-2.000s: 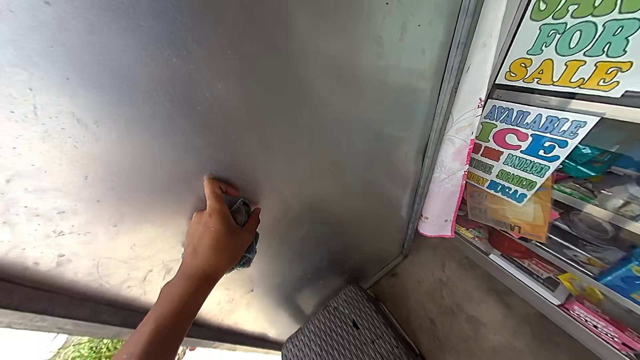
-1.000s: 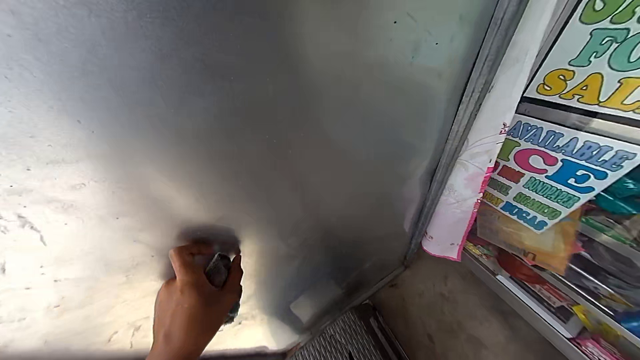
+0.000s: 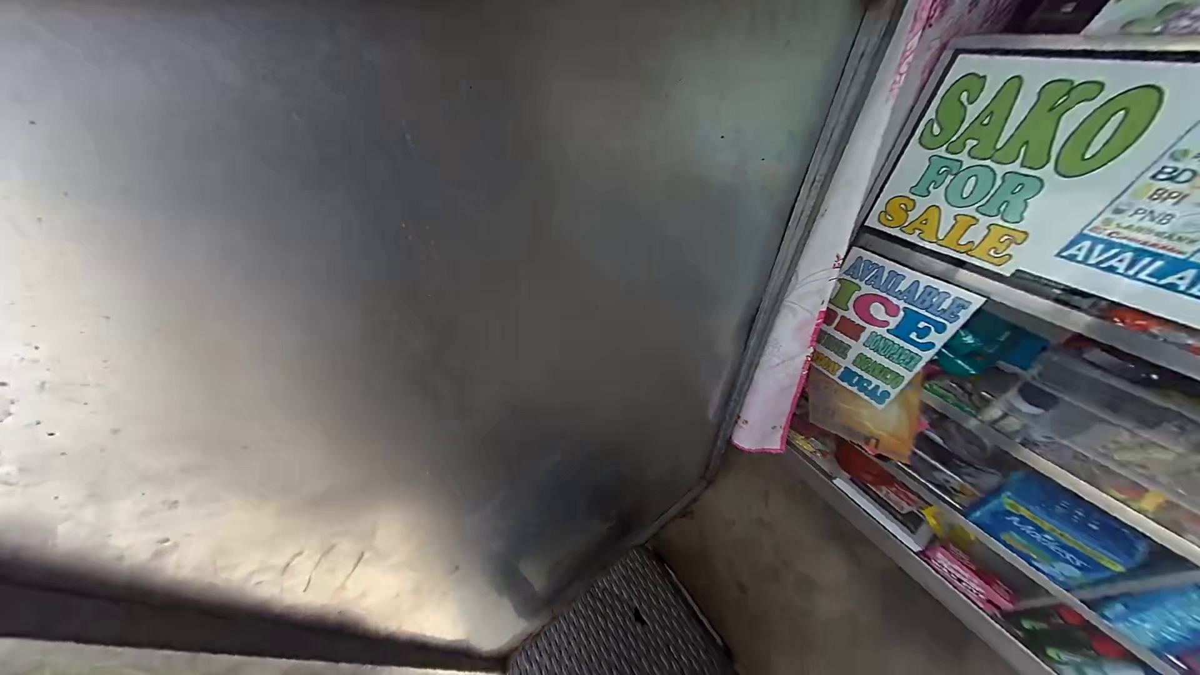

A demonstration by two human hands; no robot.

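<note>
A broad sheet-metal surface (image 3: pixel 422 281), shiny and grey, fills the left and middle of the head view. Small pits and scratch marks show on its lower left part, where light reflects brightly. A metal edge strip (image 3: pixel 797 234) runs along its right side. Neither my left hand nor my right hand is in view, so what they hold cannot be seen.
At the right stands a display case with shelves (image 3: pixel 1078 469) of packaged goods, with printed signs (image 3: pixel 994 178) on it. A pink-edged white cloth (image 3: pixel 783 375) hangs beside the metal edge. A dark woven-patterned surface (image 3: pixel 619 619) lies at the bottom, beside bare floor (image 3: pixel 797 562).
The hand that was on the metal surface with a dark wadded item has gone out of view. Between the two earlier frames it moved lower on the surface. The view has shifted to the right.
</note>
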